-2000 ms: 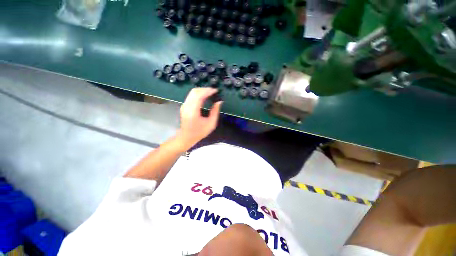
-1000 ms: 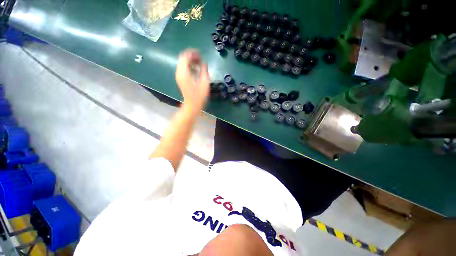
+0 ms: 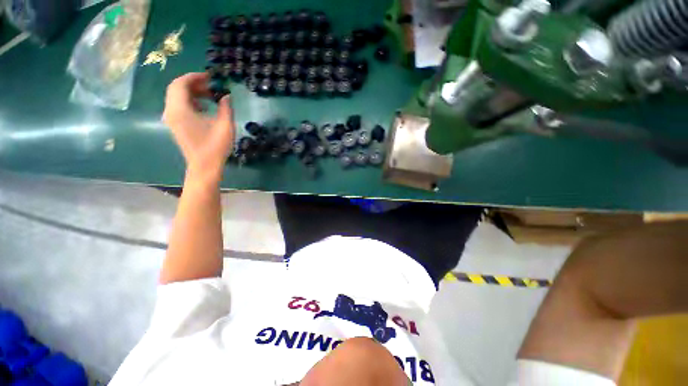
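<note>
My left hand (image 3: pixel 198 124) is bare and stands at the near left corner of the rows of black round parts (image 3: pixel 298 55). Its thumb and fingertips are closed around one small black part (image 3: pixel 219 95), partly hidden by the fingers. A loose group of black parts (image 3: pixel 337 140) with grey ring-like ends lies nearer the table edge, its left side blurred. The silver block (image 3: pixel 416 150) sits right of this group, beneath the green press (image 3: pixel 483 90). My right hand is out of the picture; only the right arm shows at lower right.
A clear plastic bag (image 3: pixel 110 51) and a small pile of gold-coloured pieces (image 3: pixel 164 49) lie at far left. A small pale piece (image 3: pixel 109 145) lies near the left edge. A grey coil spring (image 3: pixel 650 29) is at upper right.
My left hand has moved from the table edge, across the area left of the loose group, to the rows' corner, where it grips a black part. The camera view has shifted and turned.
</note>
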